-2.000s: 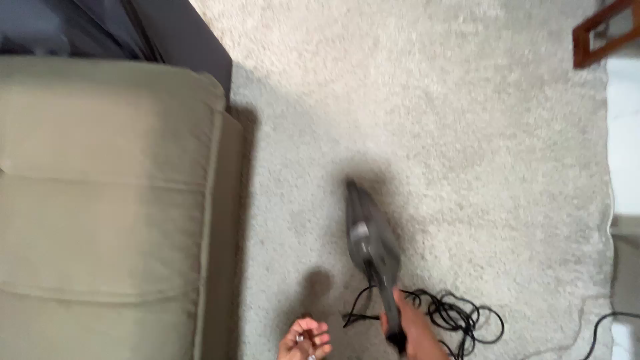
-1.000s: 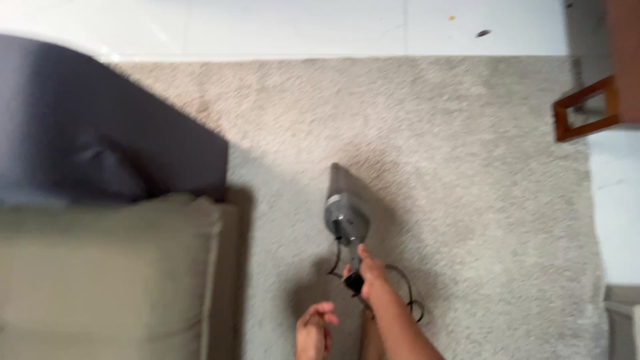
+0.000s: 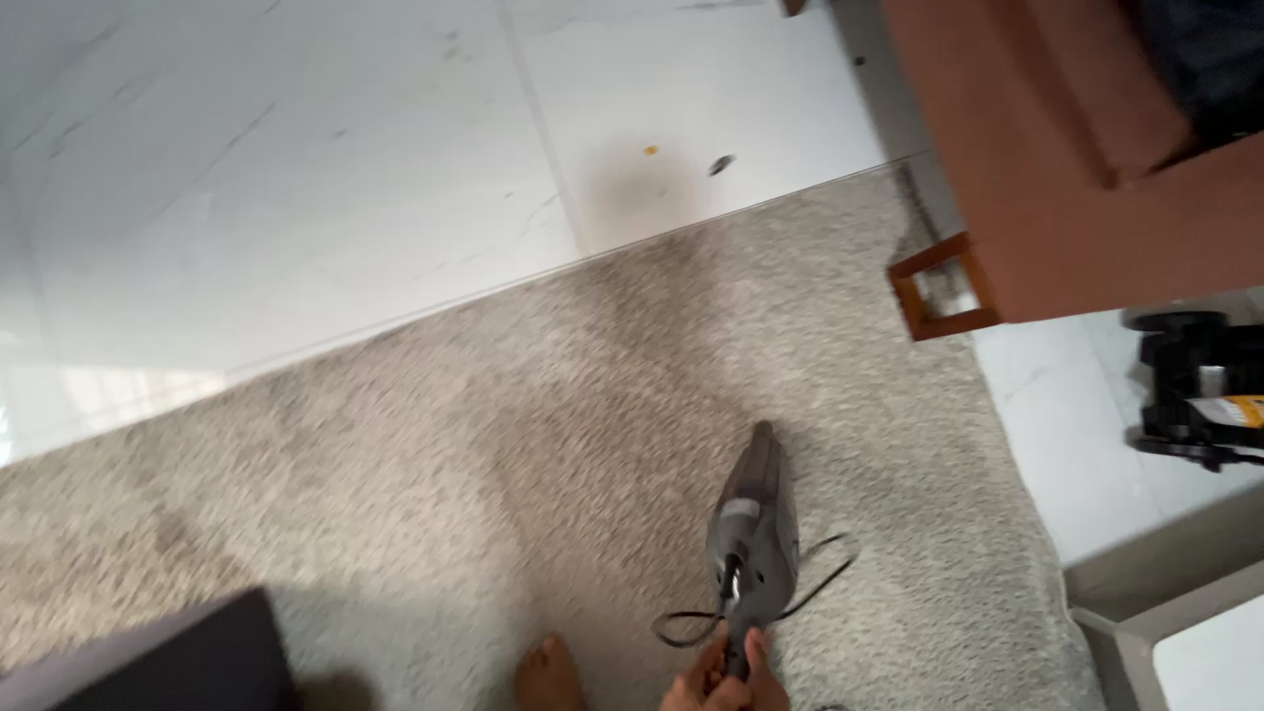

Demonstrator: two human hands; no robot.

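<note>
A grey handheld vacuum cleaner points up the view over the beige carpet, its narrow nozzle foremost. At the bottom edge both hands meet at its handle. My right hand is closed around the handle from the right. My left hand lies against the handle's left side with its fingers bent; whether it grips or only touches is hard to tell. A black power cord loops out on both sides of the vacuum's body.
A bare foot stands left of my hands. White tiled floor borders the carpet, with a dark scrap on it. At right are a brown sofa with a wooden leg and a black wheeled object. Dark furniture juts in lower left.
The view has moved over more of the tiled floor. My left hand, apart from the vacuum in both earlier frames, is now at its handle beside my right hand.
</note>
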